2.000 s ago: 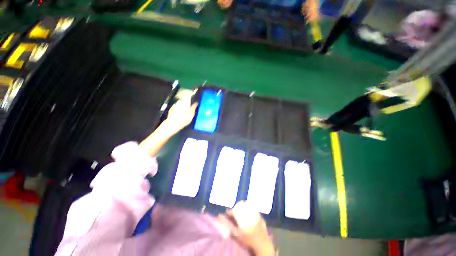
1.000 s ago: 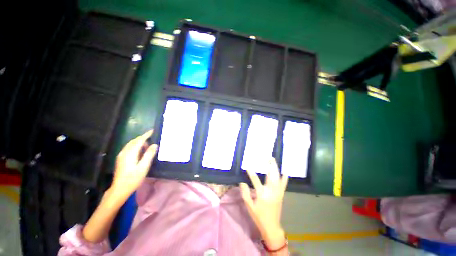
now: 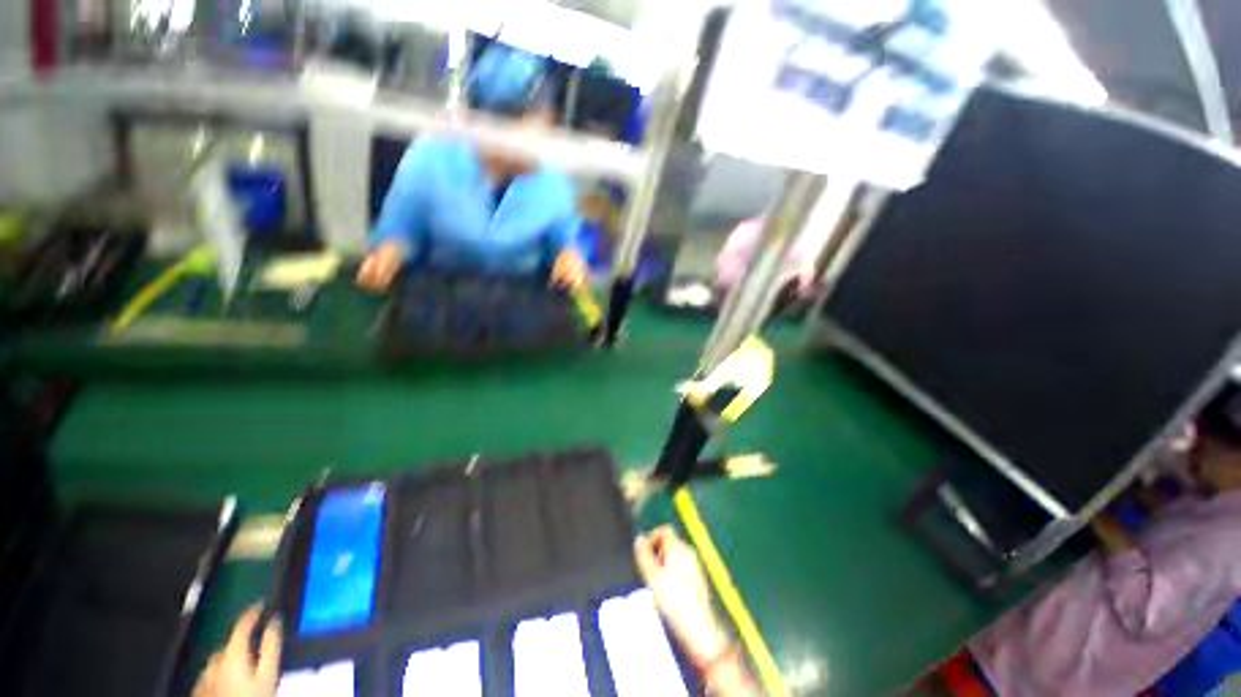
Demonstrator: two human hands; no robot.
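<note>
The black phone tray (image 3: pixel 495 542) lies flat on the green mat, its near part cut off by the lower edge. A blue-lit phone (image 3: pixel 343 558) sits in its far-left pocket; the other far pockets are bare. White-lit phones (image 3: pixel 551 656) fill the near row, partly out of the picture. My left hand (image 3: pixel 242 660) is at the tray's left edge, cut off below, fingers against the side. My right hand (image 3: pixel 676 592) is at the right edge, fingers curled against it. Both hands are somewhat blurred and seem to grip the tray.
Another black tray (image 3: pixel 112 592) lies at left. A black stand (image 3: pixel 685 436) with yellow-and-white tape and a yellow tape line (image 3: pixel 728 592) are at right. A person in blue (image 3: pixel 476 204) sits opposite behind a tray (image 3: pixel 476 316). A black partition (image 3: pixel 1055 293) and a person in pink (image 3: pixel 1123 613) are at right.
The view has tilted up, showing the bench opposite. My right hand has moved from the near-row phones to the tray's right edge. My left hand stays at the left edge.
</note>
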